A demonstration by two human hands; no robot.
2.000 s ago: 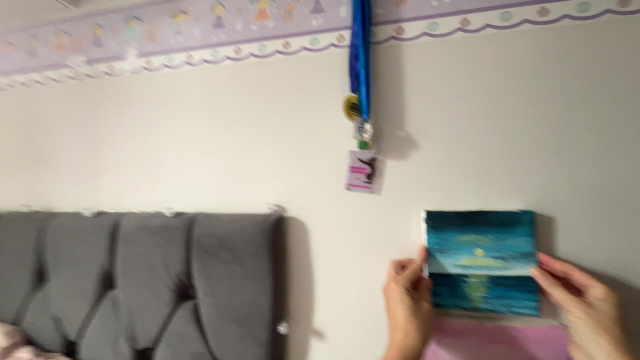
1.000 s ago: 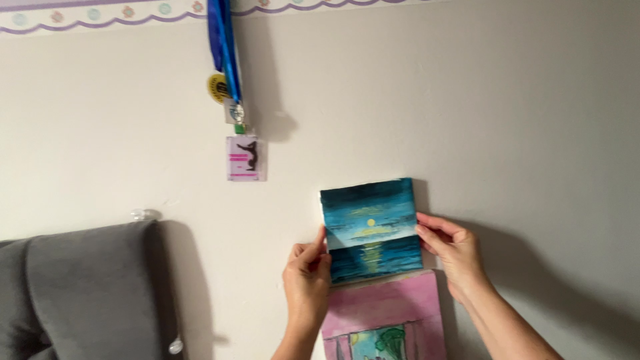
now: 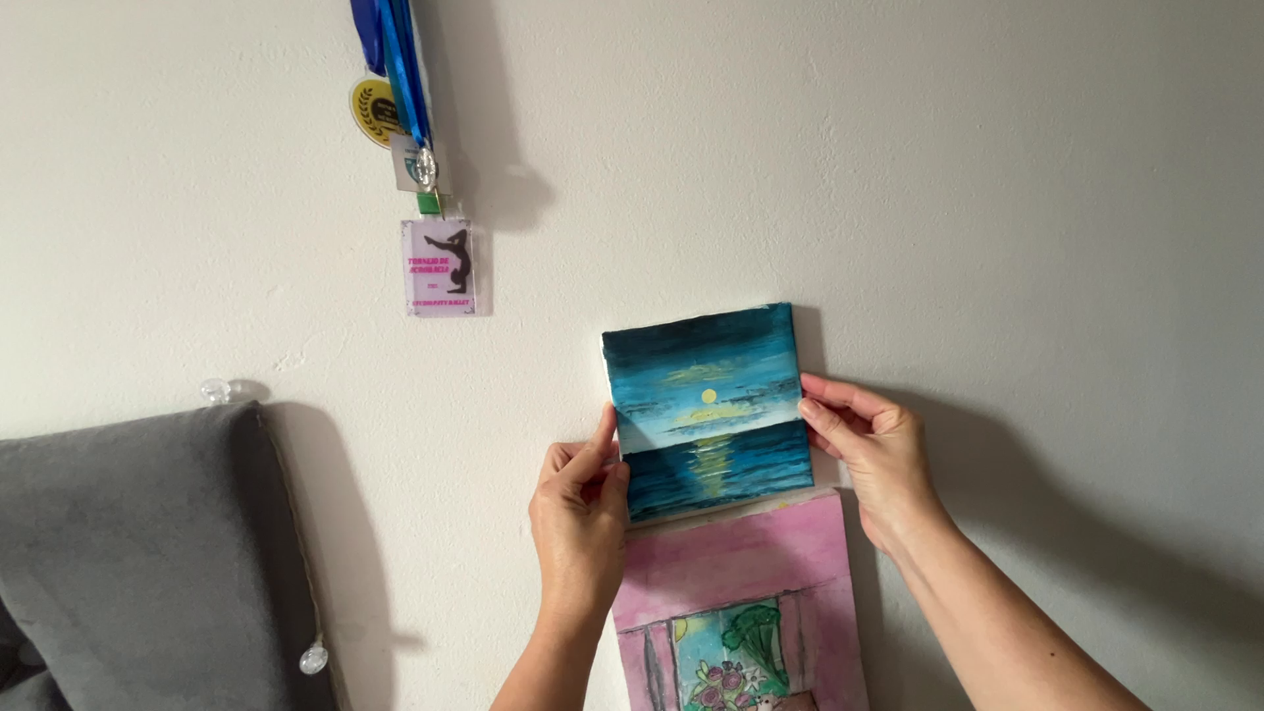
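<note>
A small square canvas painting of a moon over a blue sea (image 3: 709, 415) is against the wall, tilted slightly. My left hand (image 3: 583, 504) grips its left edge near the lower half, thumb and fingers at the side. On the opposite edge, my right hand (image 3: 869, 449) holds it between thumb and fingertips. Just beneath it is a larger pink painting (image 3: 736, 568) showing a window, flowers and a tree; its lower part is outside the view. Whether the two canvases touch cannot be told.
Medals on blue ribbons (image 3: 403, 74) hang on the wall at upper left, with a pink-lettered acrylic tag (image 3: 438, 269) below them. A grey padded headboard (image 3: 138, 553) stands at lower left, with small clear bulbs (image 3: 313, 659) on a cord along its edge.
The view has shifted right and closer, bringing more of the pink painting into sight. Both hands stay on the sides of the sea painting, which now tilts more than two seconds ago.
</note>
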